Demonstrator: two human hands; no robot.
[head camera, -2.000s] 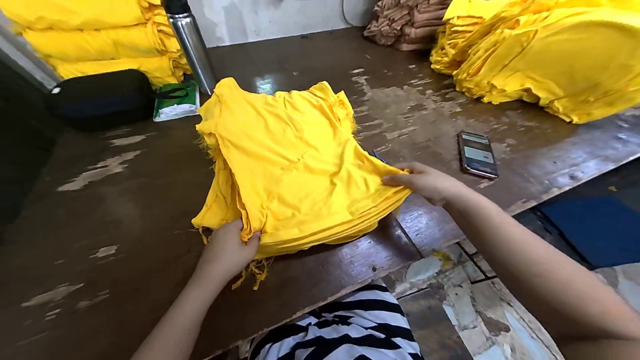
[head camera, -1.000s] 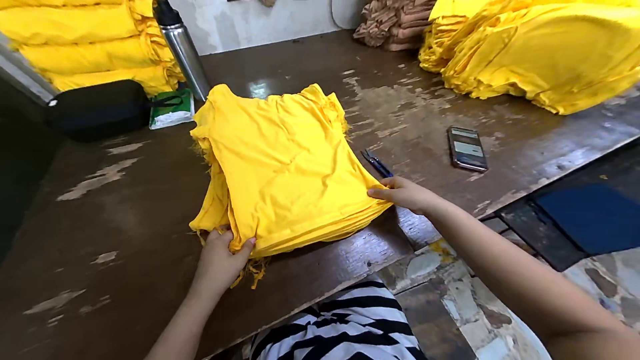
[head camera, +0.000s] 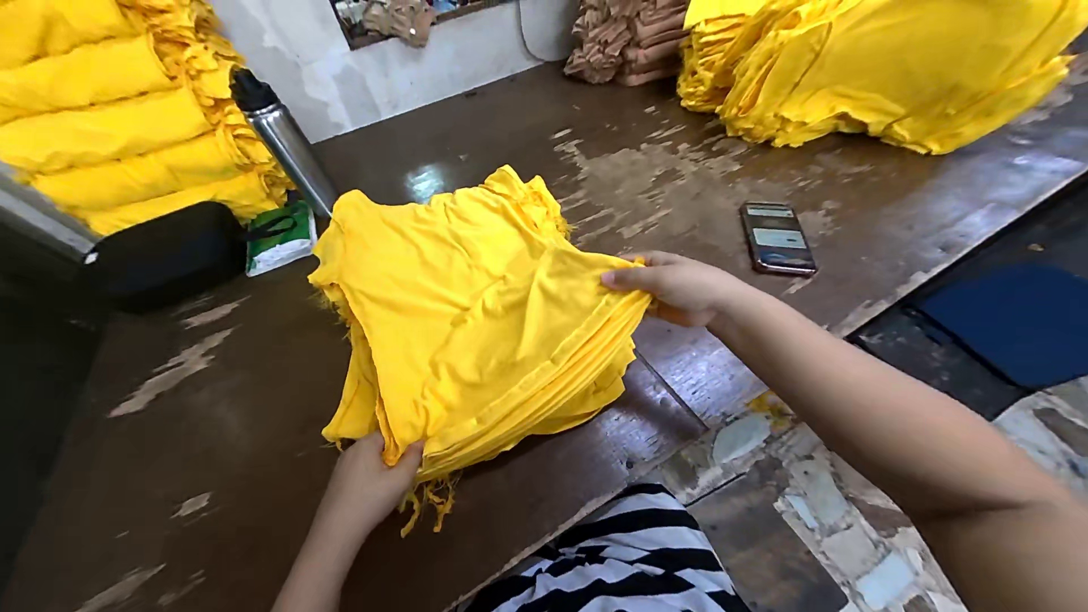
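Observation:
A stack of yellow fabric pieces (head camera: 476, 314) with frayed edges lies on the worn brown table (head camera: 255, 476), near its front edge. My left hand (head camera: 374, 472) pinches the stack's near left corner, thumb on top, beside some dangling threads. At the near right corner, my right hand (head camera: 676, 285) grips several layers between thumb and fingers and holds that corner raised, which wrinkles the top piece. The fingertips under the cloth are hidden on both hands.
A smartphone (head camera: 778, 238) lies right of the stack. Behind are a steel bottle (head camera: 293, 149), a black case (head camera: 170, 255), a green-and-white packet (head camera: 280, 238), yellow fabric piles (head camera: 901, 68) (head camera: 110, 127) and brown folded cloth (head camera: 629, 38). A blue seat (head camera: 1011, 323) is at right.
My right hand has lifted the stack's right corner, which lay lower one second ago. The blue pen seen beside the stack then is now out of sight.

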